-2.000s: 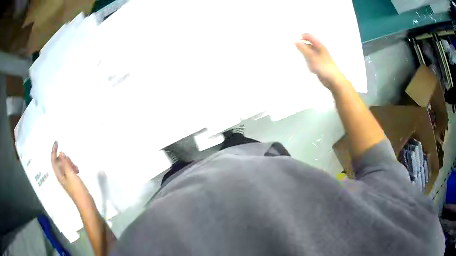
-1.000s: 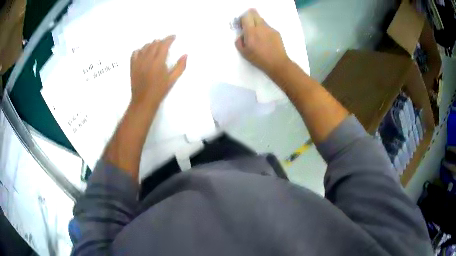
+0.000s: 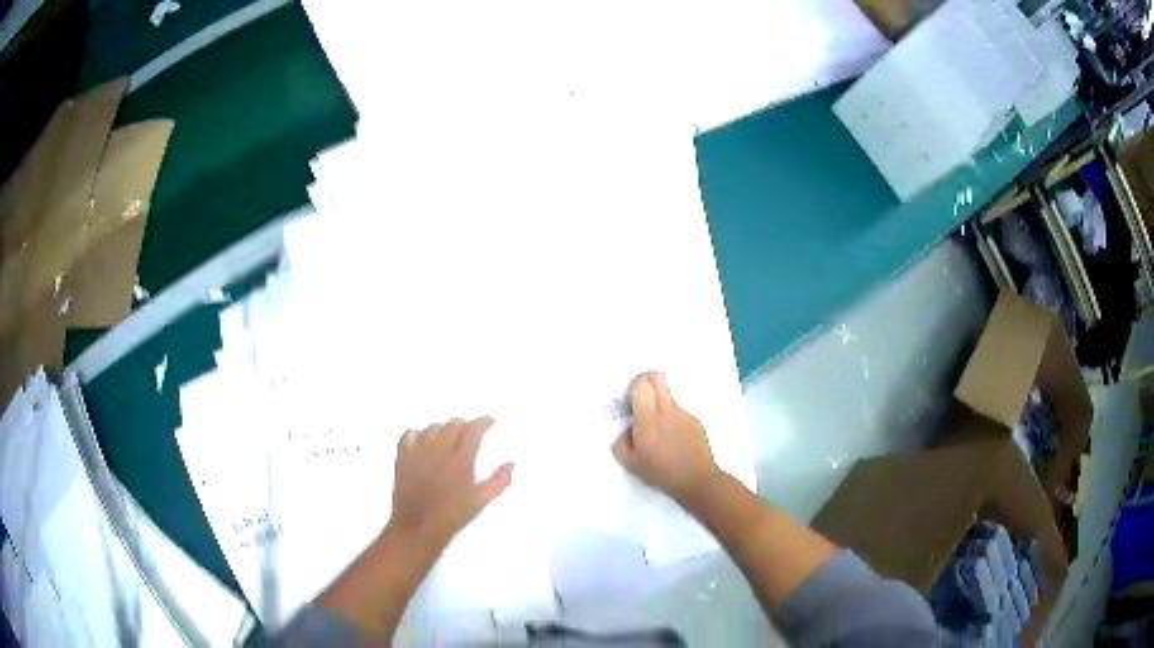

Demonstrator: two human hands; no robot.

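A stack of white box blanks (image 3: 506, 253) with stepped left edges covers the middle of the bench, washed out by glare. Small dark print shows at its lower left. My left hand (image 3: 443, 479) rests on the top blank, fingers apart, holding nothing that I can see. My right hand (image 3: 664, 439) is on the same blank to the right, fingers bent together beside a small grey-blue printed patch (image 3: 616, 410). Whether its fingertips pinch anything cannot be told. The blanks' lower edge overhangs the bench towards me.
Green mat (image 3: 791, 241) shows on both sides. A white block (image 3: 930, 101) stands at the far right. Brown cardboard (image 3: 108, 215) lies at the left, loose white sheets (image 3: 63, 506) below it. An open brown carton (image 3: 936, 506) with packed grey-white items is at the lower right.
The view has tilted up, showing more of the bench's far side. Both hands appear lower in the picture, in much the same pose on the blank, the right still at the printed patch.
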